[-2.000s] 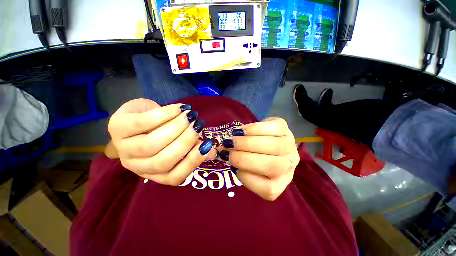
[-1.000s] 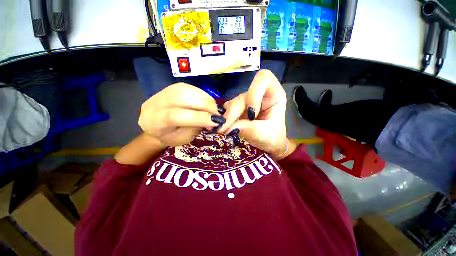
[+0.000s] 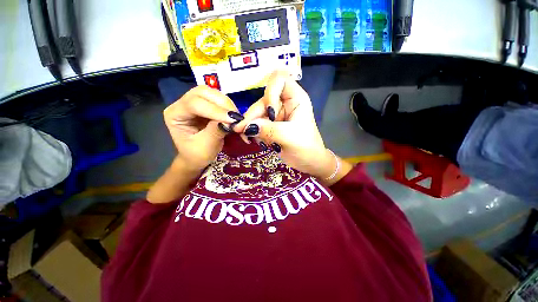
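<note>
My left hand (image 3: 197, 127) and my right hand (image 3: 289, 127) are held together in front of my chest. Their fingertips, with dark nail polish, meet. Anything pinched between them is hidden or too small to tell. Just beyond my hands is a white power meter (image 3: 259, 74) with a lit grey display, a yellow round patch, red switches and a socket. My right fingertips overlap its lower edge in the view.
Dark hair dryers (image 3: 66, 41) lie on the white bench (image 3: 118, 35) at left, more at far right. A blue-green patterned sheet (image 3: 348, 26) lies right of the meter. A seated person's leg (image 3: 495, 144) and a red stool (image 3: 427, 171) are at right; cardboard boxes (image 3: 68, 265) lower left.
Both hands have come together and moved up toward the meter; the fingers have changed their positions against each other. The whole view has shifted slightly.
</note>
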